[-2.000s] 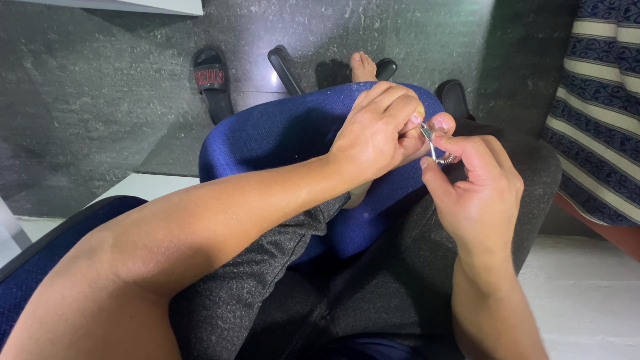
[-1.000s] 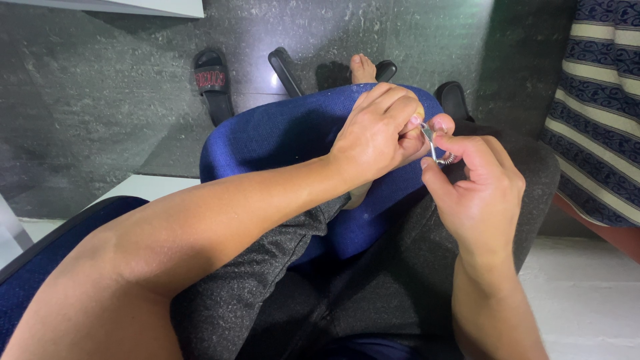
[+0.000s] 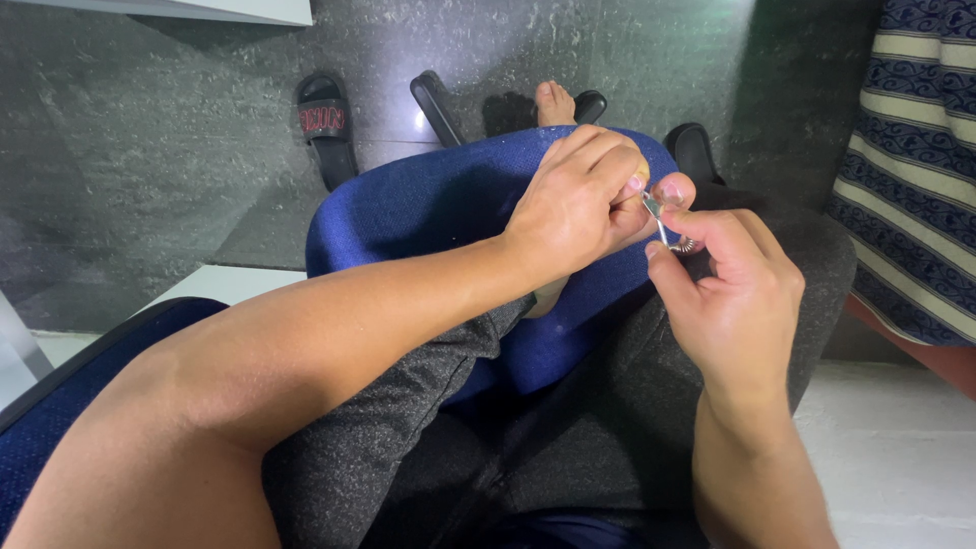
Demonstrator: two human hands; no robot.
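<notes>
My left hand (image 3: 583,198) is closed around the toes of my raised foot, whose big toe (image 3: 674,191) shows just right of my fingertips. Between thumb and index finger, my right hand (image 3: 724,282) grips a small metal nail clipper (image 3: 660,221). The clipper's tip lies against the toes beside my left fingertips, and a coiled metal piece (image 3: 686,245) shows under my right index finger. The foot is over a blue fabric chair seat (image 3: 427,206); its middle is hidden by my left hand.
A black slide sandal (image 3: 326,126) lies on the grey floor at the upper left, another (image 3: 695,152) right of the seat. My other bare foot (image 3: 555,104) shows beyond the seat by black chair-base legs (image 3: 436,107). Striped patterned cloth (image 3: 915,168) hangs at the right.
</notes>
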